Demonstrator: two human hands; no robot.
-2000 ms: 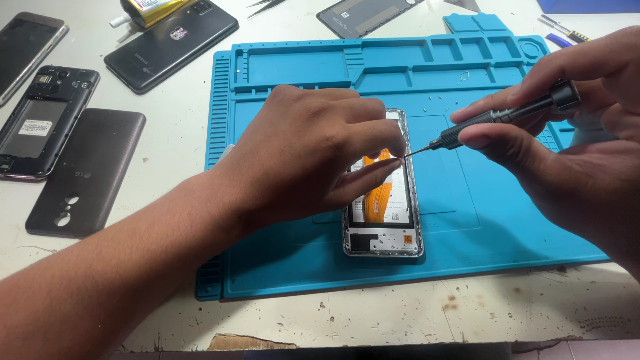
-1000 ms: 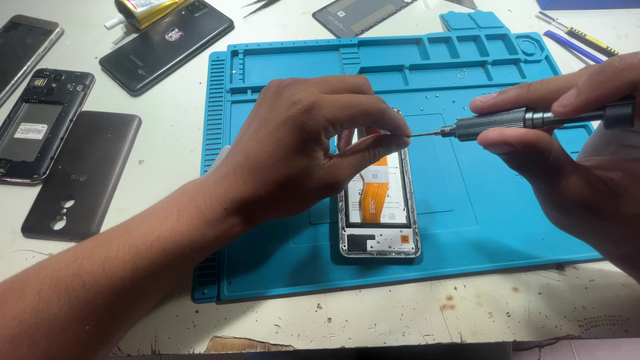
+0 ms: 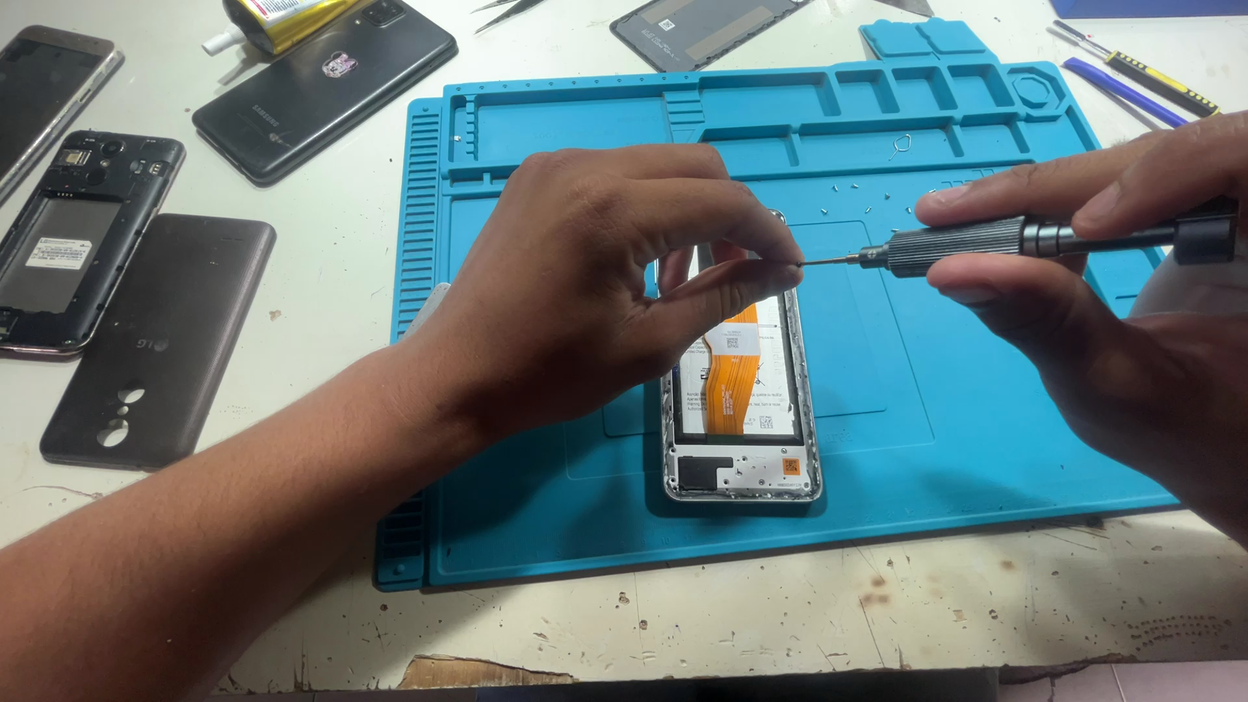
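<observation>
My right hand (image 3: pixel 1082 234) holds a precision screwdriver (image 3: pixel 960 251) nearly level, its shaft pointing left. The thumb and forefinger of my left hand (image 3: pixel 634 253) pinch together at the screwdriver's tip; a tiny dark thing shows there, perhaps a screw, too small to tell. Beneath my left hand lies an opened smartphone (image 3: pixel 741 478) with an orange flex cable (image 3: pixel 729 400) over its battery; my hand hides its upper part. The phone rests on a blue silicone repair mat (image 3: pixel 877 478). Several small screws (image 3: pixel 855 186) are scattered on the mat above and right of the phone.
At left lie an opened black phone (image 3: pixel 127 185), a dark LG back cover (image 3: pixel 185 322) and another phone (image 3: pixel 49 88). A black Samsung phone (image 3: pixel 322 97) and a glue tube (image 3: pixel 283 19) are behind. Tweezers (image 3: pixel 507 12), a grey cover (image 3: pixel 697 29) and a blue pry tool (image 3: pixel 1121 93) lie beyond the mat.
The screwdriver has gone from slanted to nearly level, and its tip has moved away from the phone together with my left fingertips. My right hand has shifted its grip on the handle.
</observation>
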